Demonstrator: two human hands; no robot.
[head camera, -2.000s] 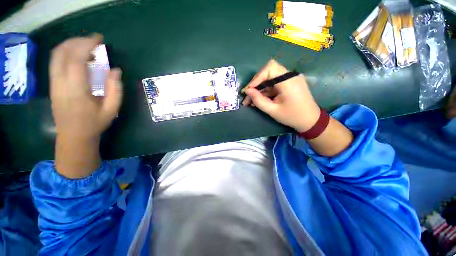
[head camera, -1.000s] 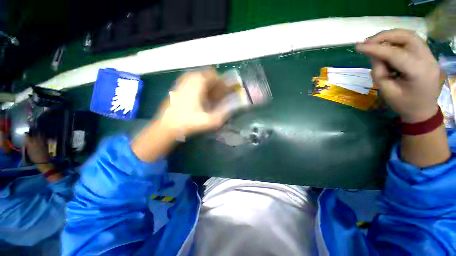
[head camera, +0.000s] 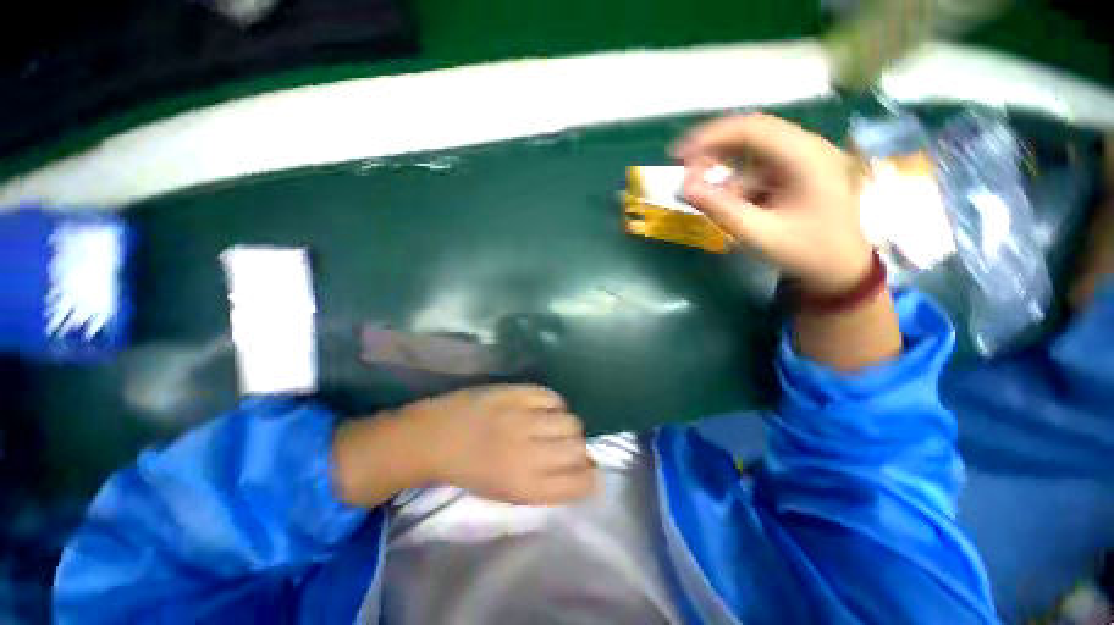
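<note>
My left hand (head camera: 507, 442) is at the bench's front edge by my chest, blurred, fingers curled; whether it holds anything is hidden. My right hand (head camera: 800, 208), with a dark red wrist band, is over the right part of the pile of orange flex cables (head camera: 676, 227) with white sections. Its thumb and finger are close together; a small whitish spot shows at the tips, too blurred to name. A brown-grey strip (head camera: 425, 352) lies flat on the dark green mat. A plain white rectangle (head camera: 274, 320) lies to its left.
A blue box (head camera: 27, 283) with white strips is at the far left. Bagged flex cables (head camera: 906, 214) and a crumpled clear bag (head camera: 996, 232) lie at the right. The white conveyor edge (head camera: 489, 104) runs along the back. A blue sleeve (head camera: 1087, 324) shows at far right.
The phone my left hand held near the conveyor edge is out of view. My left hand has come back to my chest. My right hand has moved onto the flex pile. The camera view has shifted.
</note>
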